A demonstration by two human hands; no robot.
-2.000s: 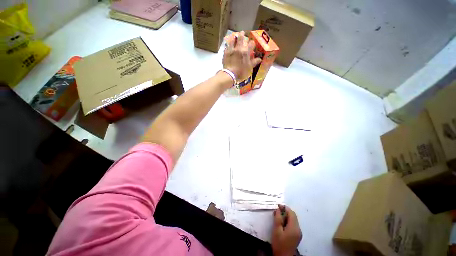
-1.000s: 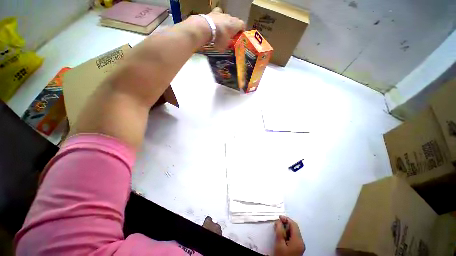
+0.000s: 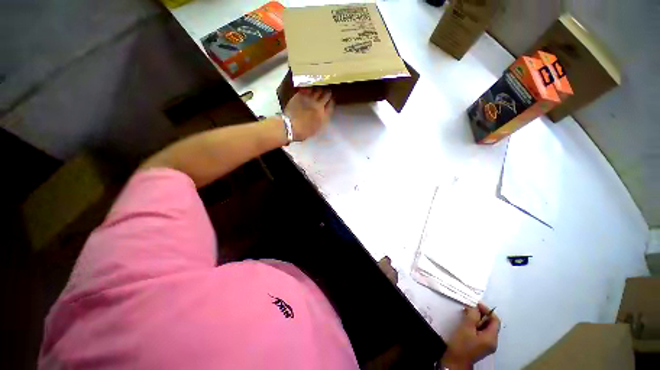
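My left hand (image 3: pixel 309 114) reaches into the open front of a brown shipping carton (image 3: pixel 344 43); its fingertips are partly hidden in the opening's shadow, so I cannot tell whether they grip anything. My right hand (image 3: pixel 474 334) rests at the table edge, closed around a small slim strip (image 3: pixel 487 316), possibly a blade, beside a stack of white sheets (image 3: pixel 454 249). Two orange-ended retail boxes (image 3: pixel 506 107) stand side by side at the back right, with black hang tabs on their ends. A loose black hang tab (image 3: pixel 519 260) lies right of the sheets.
Another retail box (image 3: pixel 244 40) lies left of the carton. Brown cartons stand behind the retail boxes (image 3: pixel 587 58) and at the back (image 3: pixel 461 27). More cartons (image 3: pixel 590 350) sit at the lower right. The white table's dark edge (image 3: pixel 340 224) runs diagonally beside me.
My left hand has left the retail boxes and moved to the brown carton's opening. Two retail boxes now show side by side. The view has turned left. My right hand still holds the strip.
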